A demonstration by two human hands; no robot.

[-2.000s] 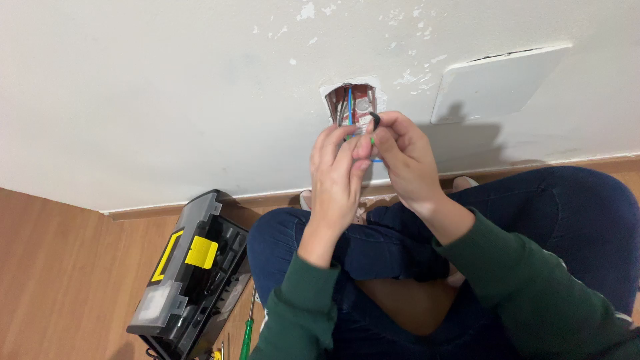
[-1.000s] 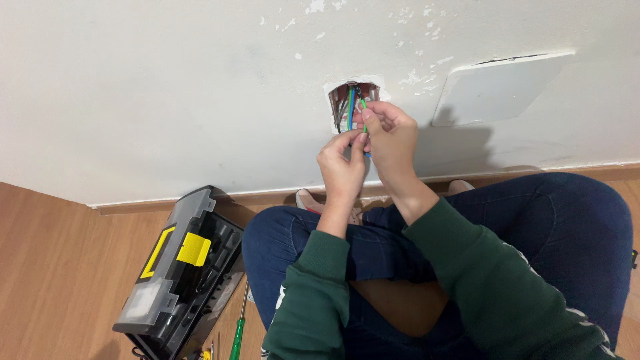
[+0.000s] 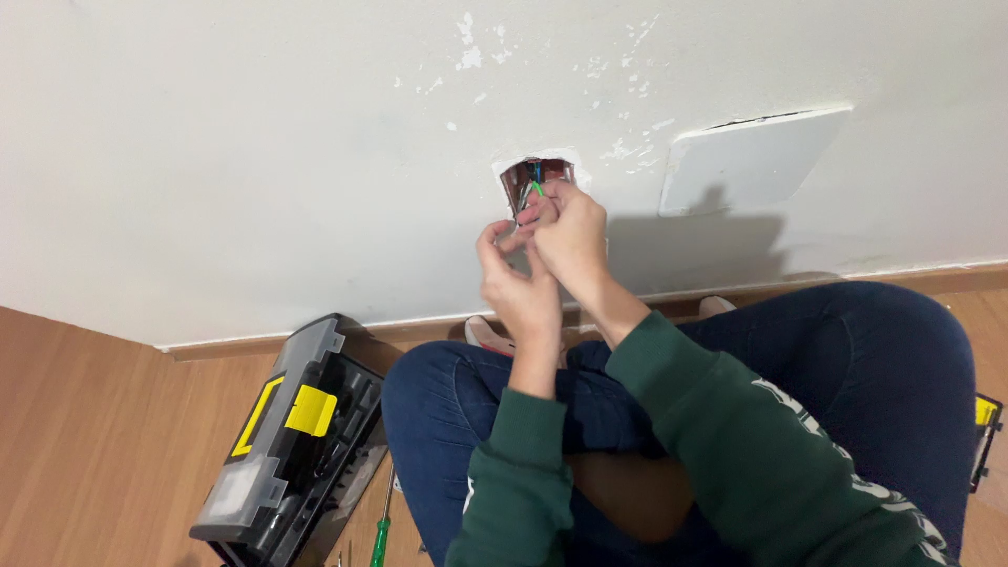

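Observation:
An open electrical wall box [image 3: 516, 177] shows reddish sides, and blue, green and other wires inside. My right hand [image 3: 573, 228] is at its lower right edge, fingertips closed on a green wire [image 3: 538, 188]. Just below and to the left, my left hand [image 3: 520, 287] has its thumb and fingers curled apart, with the fingertips close to those of my right hand. Whether a wire lies between the left fingers cannot be told, as the hands hide the lower part of the box.
A black and yellow toolbox [image 3: 311, 409] stands on the wooden floor at the left. Beside it lies a green-handled screwdriver [image 3: 380, 542]. A white cover plate [image 3: 756, 161] is on the wall at the right. A black and yellow case [image 3: 984, 441] shows past my right knee.
A dark piece seen at my right fingertips two seconds ago no longer shows there. My left hand has moved slightly down from the right fingers, and its fingers have spread.

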